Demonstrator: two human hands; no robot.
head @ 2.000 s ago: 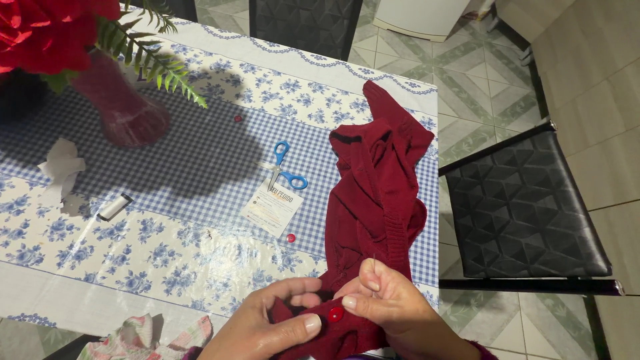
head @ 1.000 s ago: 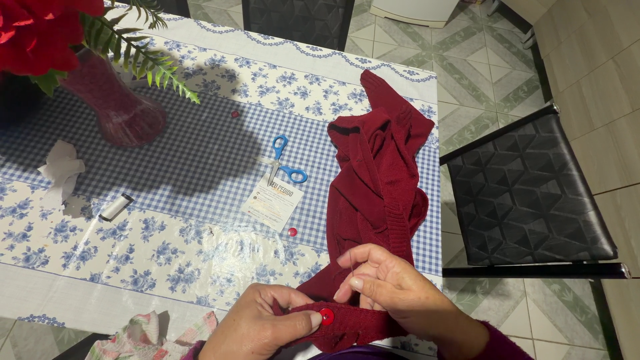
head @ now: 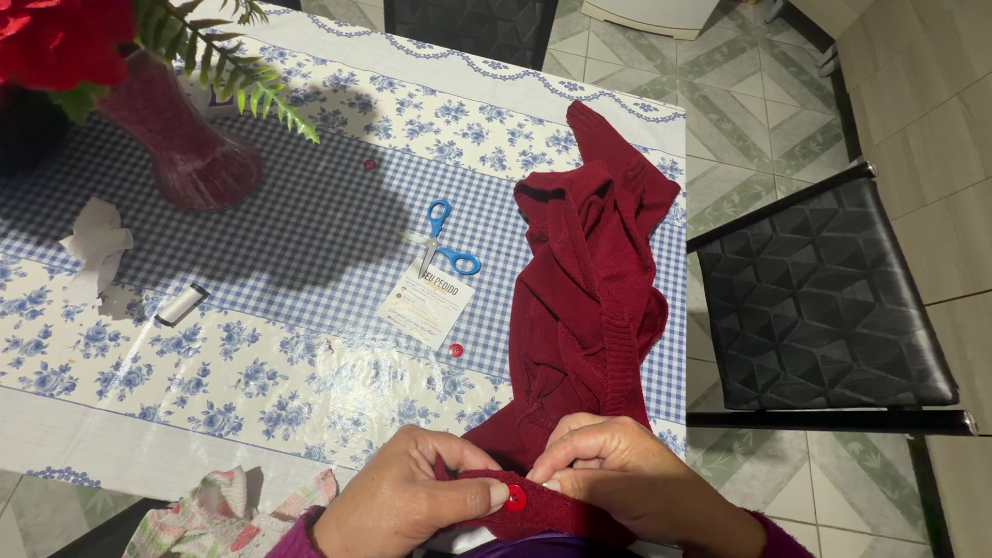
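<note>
A dark red knitted garment (head: 573, 310) runs down the right part of the table to the front edge. My left hand (head: 418, 496) pinches its ribbed band, the thumb beside a shiny red button (head: 515, 497) that lies on the knit. Just right of the button, my right hand (head: 612, 473) has thumb and fingertips closed on the same band; whether a needle is between them cannot be seen. Blue-handled scissors (head: 434, 242) rest partly on a printed card (head: 428, 304). One loose red button (head: 456, 350) is below the card, another (head: 370, 164) farther back.
A spool of white thread (head: 181, 305) and a crumpled white paper (head: 99, 244) lie at the left. Behind them stands a pink vase (head: 205, 155) with red flowers. A patterned cloth (head: 232, 511) is at the front edge, and a black chair (head: 825, 294) stands to the right.
My right hand has come down onto the band close beside the button, its fingers now closed together. My left hand keeps its hold on the knit.
</note>
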